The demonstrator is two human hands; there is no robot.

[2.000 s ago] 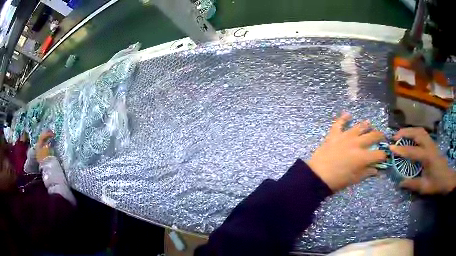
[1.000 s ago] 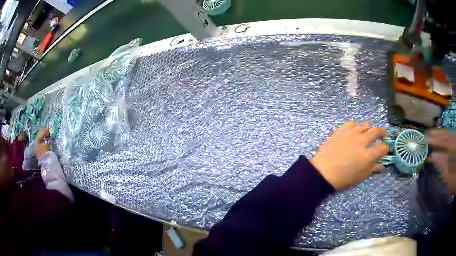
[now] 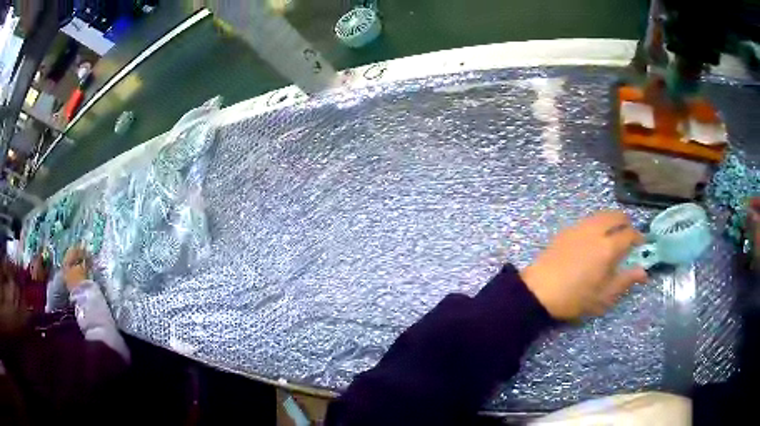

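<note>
A light-blue fan head [image 3: 682,233] with a spoked round grille and a short neck is in front of the press fixture. My left hand [image 3: 586,265] holds it by the neck, with the round part pointing right. The orange press fixture [image 3: 673,125] on its grey metal base stands just beyond the fan head. My right hand [image 3: 753,223] is cut off by the right edge, beside the heap of small light-blue connector pieces [image 3: 735,190]. Its fingers are too little in view to tell what they do.
Silvery bubble wrap [image 3: 358,216] covers the bench. A clear plastic bag [image 3: 158,212] of round grilles lies at left. Another worker's hand [image 3: 75,265] is at far left by light-blue parts. Beyond the white edge, a fan part [image 3: 358,27] lies on the green conveyor belt [image 3: 450,23].
My right hand has let go of the fan head and moved right to the small pieces. The fan head has tilted in my left hand. The view has shifted a little.
</note>
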